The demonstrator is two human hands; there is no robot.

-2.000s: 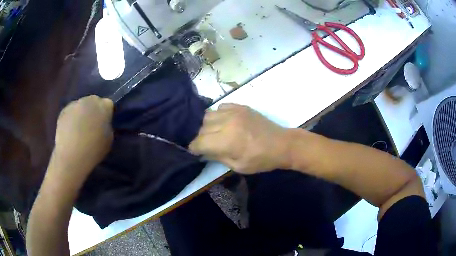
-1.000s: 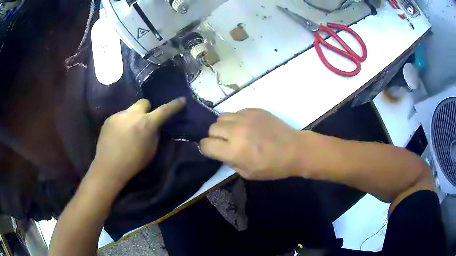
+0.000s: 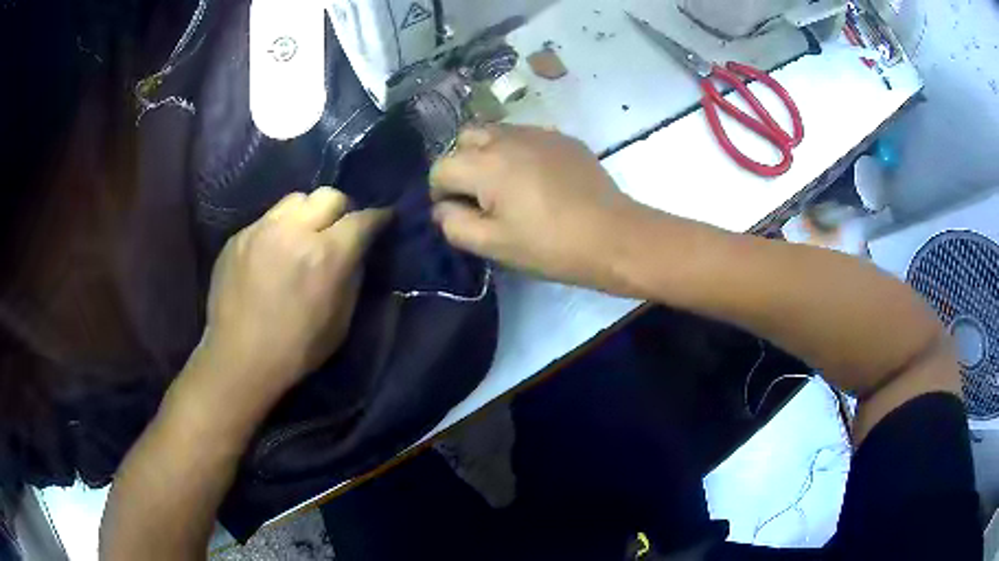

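Note:
The dark garment (image 3: pixel 362 405) covers the left side of the table and runs up to the sewing machine head (image 3: pixel 422 27). A navy cloth piece (image 3: pixel 411 236) lies between my hands, with a whitish overlocked edge (image 3: pixel 444 294) below it. My left hand (image 3: pixel 290 285) holds the cloth at its left, thumb and bent fingers on it. My right hand (image 3: pixel 526 203) pinches the cloth's right edge, close beside the presser foot area. The needle is too small and hidden to tell.
Red-handled scissors (image 3: pixel 756 118) lie on the machine bed and table to the right. A white oval attachment (image 3: pixel 287 77) stands over the cloth. A brown scrap (image 3: pixel 547 64) lies on the bed. A fan (image 3: pixel 959 296) is at the far right. The table's brown edge runs below my right forearm.
My right hand has moved up toward the machine head along the cloth edge. My left hand has moved right since the oldest frame. The view has shifted, with the oval attachment higher up.

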